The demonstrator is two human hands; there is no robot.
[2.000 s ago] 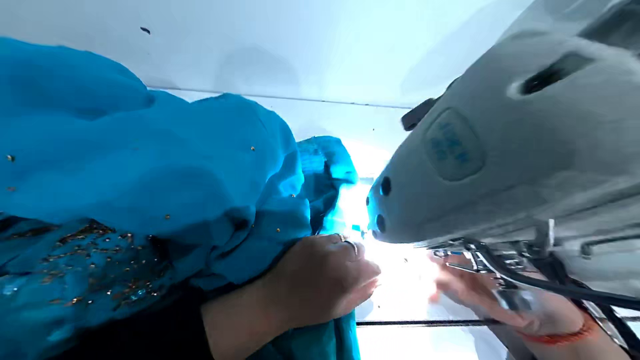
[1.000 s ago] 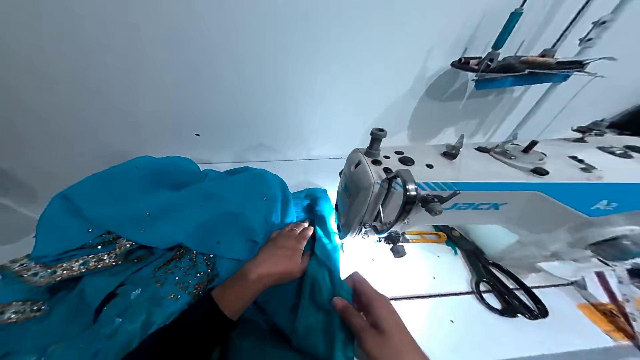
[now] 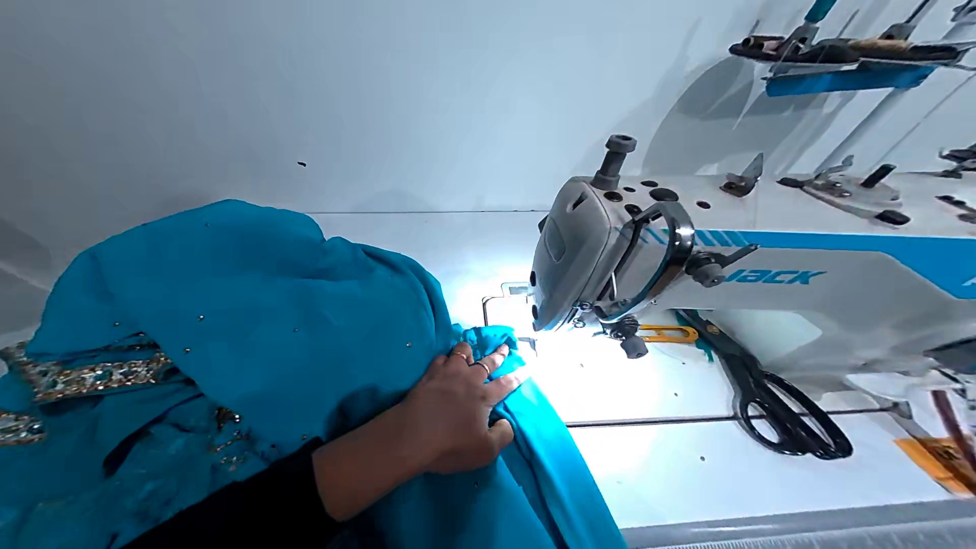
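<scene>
My left hand [image 3: 461, 408], with rings on its fingers, lies palm down with fingers spread on a teal garment [image 3: 252, 297], pressing its gathered edge. The cloth spreads left of the Jack sewing machine [image 3: 785, 267]; its folded strip runs from under my fingers down to the bottom edge. Bead and sequin trim [image 3: 114, 374] shows at the garment's left. The machine's lit needle area is just right of my fingertips, and the cloth lies beside it. My right hand is out of view.
Black-handled scissors [image 3: 770, 396] lie under the machine's arm, beside a yellow-handled tool [image 3: 667, 334]. A blue tray [image 3: 850, 80] with tools hangs at the upper right. An orange packet [image 3: 934, 465] lies at the right edge. A white wall [image 3: 427, 99] stands behind.
My right hand, at the cloth's right edge one second ago, has gone out of view. My left hand remains on the garment, its fingers now more spread. The view has pulled back from its earlier close position.
</scene>
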